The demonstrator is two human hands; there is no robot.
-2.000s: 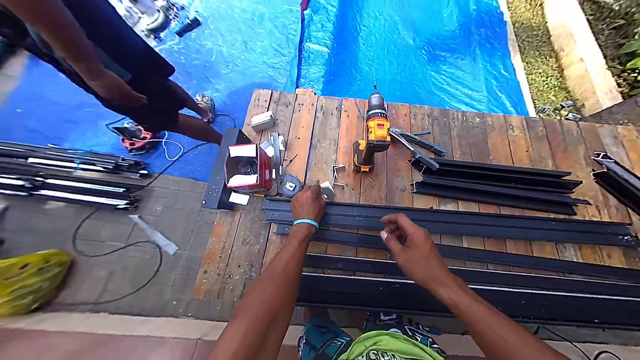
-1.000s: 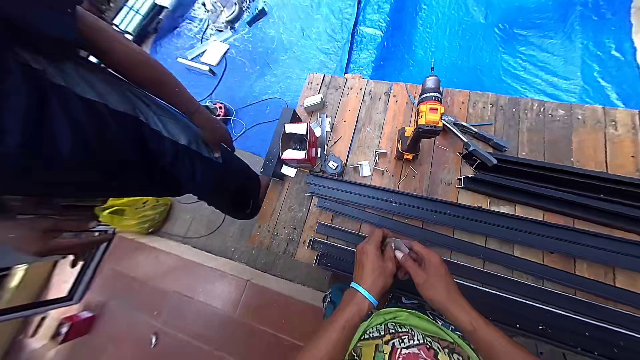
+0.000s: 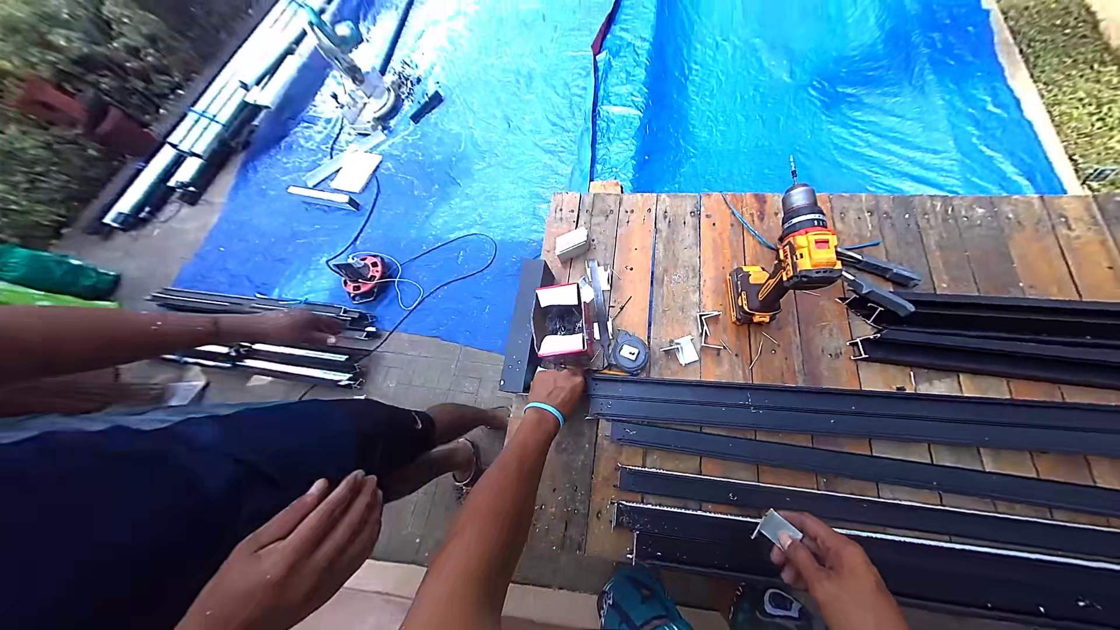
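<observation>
My left hand (image 3: 558, 391), with a light-blue wristband, reaches to the near edge of an open red-and-white cardboard box (image 3: 562, 319) of small dark pieces; its fingertips are hidden. In my right hand (image 3: 827, 560) is a small pale metal bracket (image 3: 777, 529), pinched between thumb and fingers above the dark metal profiles (image 3: 875, 556). A tape measure (image 3: 628, 352) lies right of the box. Beyond it are a few small brackets (image 3: 685, 350) and a yellow-and-black cordless drill (image 3: 805, 254) standing with its bit upward.
A co-worker's hand (image 3: 302, 547) and dark clothing are close on my left. Long dark profiles (image 3: 849, 411) cross the wooden plank table (image 3: 674, 236); more lie at the right. A cable reel (image 3: 363, 276) and a power saw (image 3: 372, 101) rest on the blue tarp (image 3: 455, 166).
My hands have moved apart: the left one from near my body to the box, the right one away to the right with the bracket. The co-worker's arms have moved.
</observation>
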